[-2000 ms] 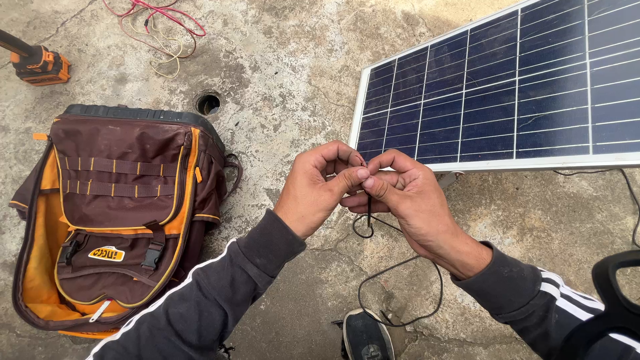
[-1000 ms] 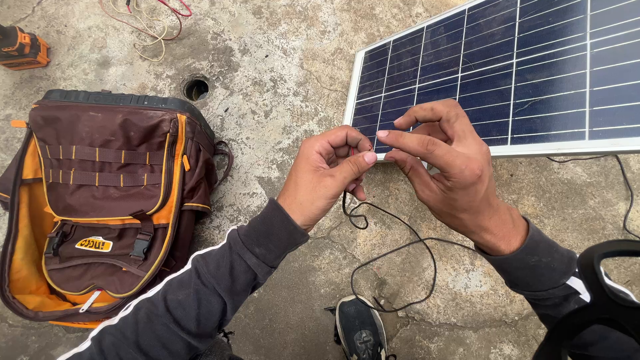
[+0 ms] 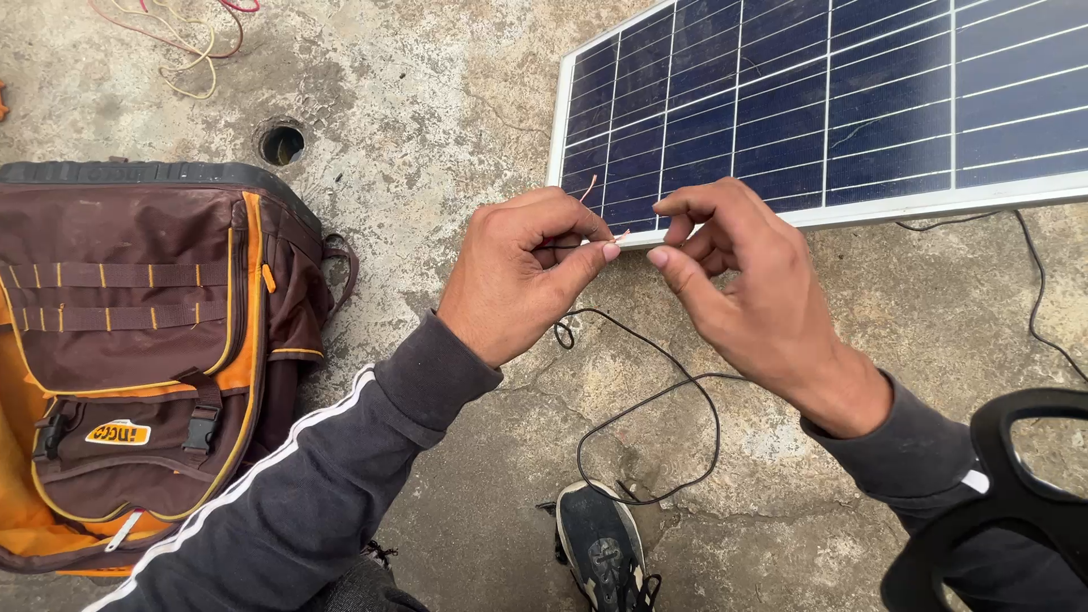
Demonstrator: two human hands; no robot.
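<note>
Between thumb and fingers, my left hand [image 3: 535, 263] pinches the end of a thin black cable [image 3: 701, 387], where bare copper strands [image 3: 588, 189] stick out, one bunch upward and one to the right. My right hand [image 3: 744, 285] is just right of it, thumb and index finger apart, holding nothing that I can see. From the hands the cable drops into a small curl and a wide loop on the concrete. Behind my hands lies a solar panel [image 3: 782, 102] with a pale metal frame, its near left corner partly hidden by my fingers.
A brown and orange tool bag [image 3: 127, 340] lies open at the left. Beyond it are a round hole [image 3: 281, 143] in the concrete and loose red and cream wires [image 3: 204, 55]. A shoe [image 3: 599, 540] is below the cable loop. A black looped object [image 3: 994, 501] blocks the lower right corner.
Two seconds ago both hands met at the cable end; my right hand has since come away from my left. Copper strands now show at my left fingertips.
</note>
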